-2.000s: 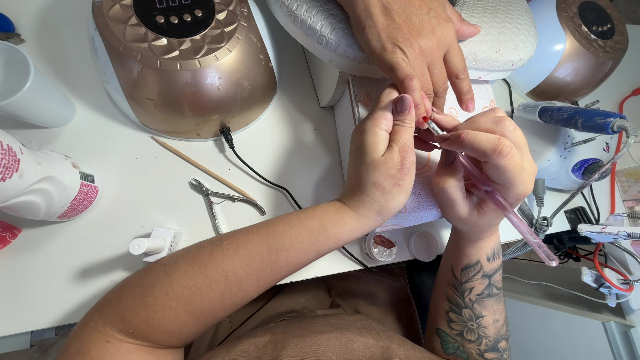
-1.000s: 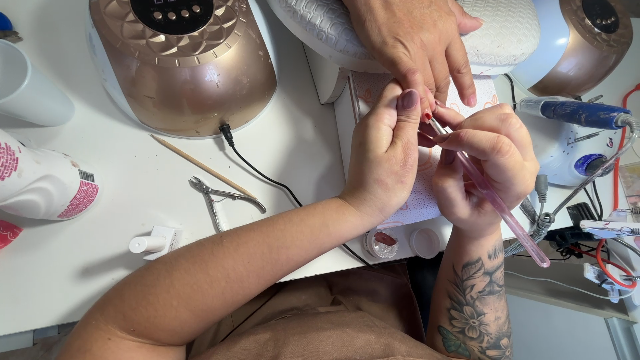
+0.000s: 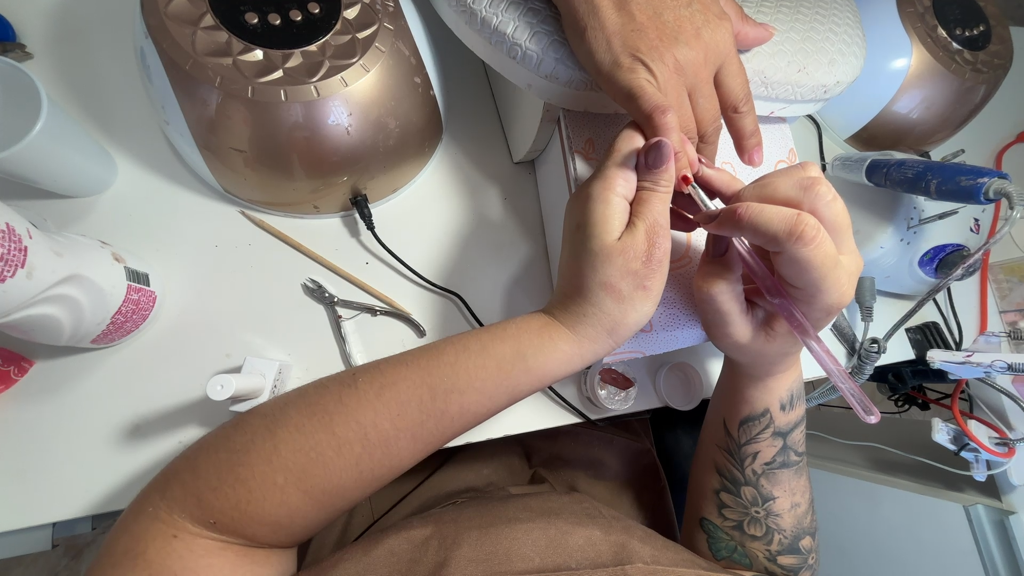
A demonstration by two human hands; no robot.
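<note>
My left hand (image 3: 620,232) grips a fingertip of another person's hand (image 3: 672,72), which lies over a white textured hand rest (image 3: 528,48). Between the fingers of my right hand (image 3: 780,256) is a nail brush with a clear pink handle (image 3: 780,300); its tip touches or nearly touches the held finger's nail, where red polish (image 3: 686,181) shows. Below my left wrist, near the table's front edge, stand a small open jar of reddish product (image 3: 614,379) and a round white lid or pot (image 3: 678,386).
Left of my arms are a gold nail lamp (image 3: 320,136) with a black cable (image 3: 428,280), a wooden stick (image 3: 320,260), cuticle nippers (image 3: 352,308), a white bottle (image 3: 248,386) and a larger bottle (image 3: 72,280). Rightward lie a blue nail drill handpiece (image 3: 928,178) and a second lamp (image 3: 944,72).
The brush and my right hand have shifted slightly at the held nail. My left hand keeps its hold on the finger.
</note>
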